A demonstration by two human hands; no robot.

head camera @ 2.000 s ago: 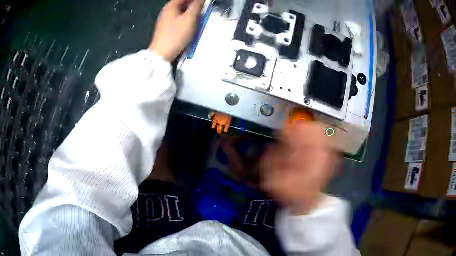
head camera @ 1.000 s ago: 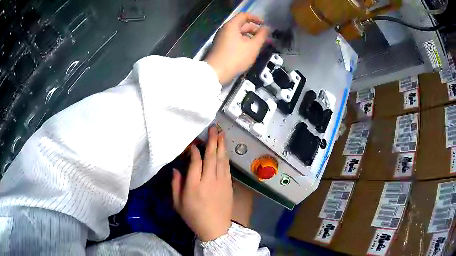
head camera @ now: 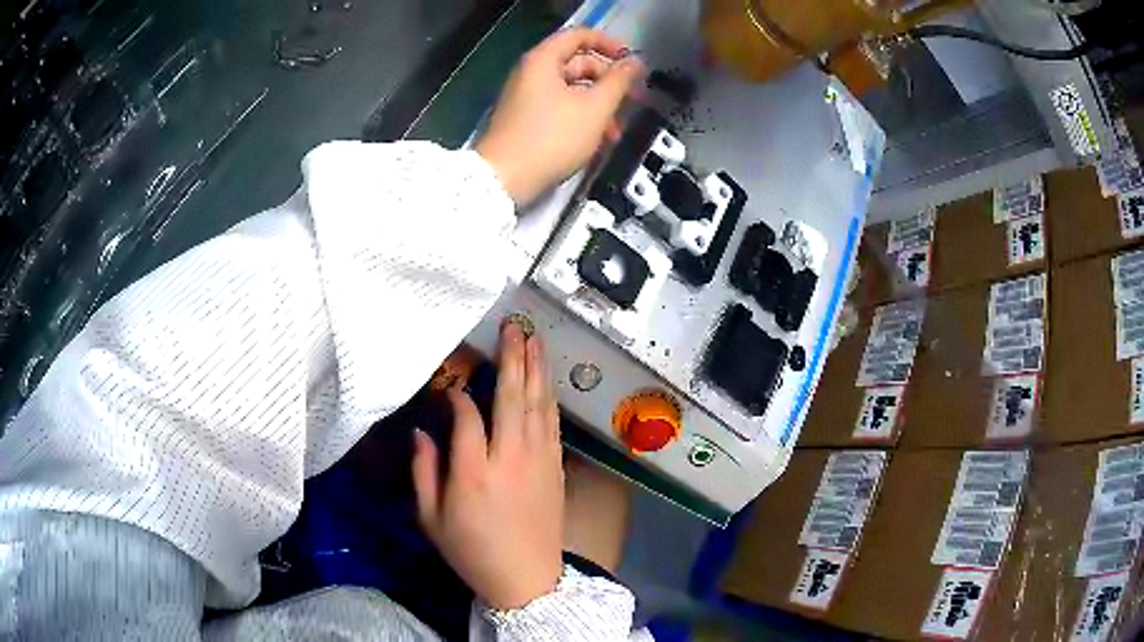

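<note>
The light grey press stands in front of me, tilted in view. Its white nest with a black square centre is near the front. Behind it is a black plate with white corner blocks. My left hand is over the press's left rear edge, fingers curled towards the thumb; I cannot tell if it holds anything. My right hand is at the press's front with fingertips on the left silver button. It holds nothing, and its fingers are partly spread. A second silver button is beside them.
An orange-red emergency stop and a green-ringed button are on the press front. Black pads lie right of the nest. An orange-gold part and a cable are above. Labelled cartons stand at right; a dark green mat is at left.
My right hand, blurred near the emergency stop two seconds ago, has moved left onto the left button. My left hand has moved from the press's left side to its rear edge. The view has turned.
</note>
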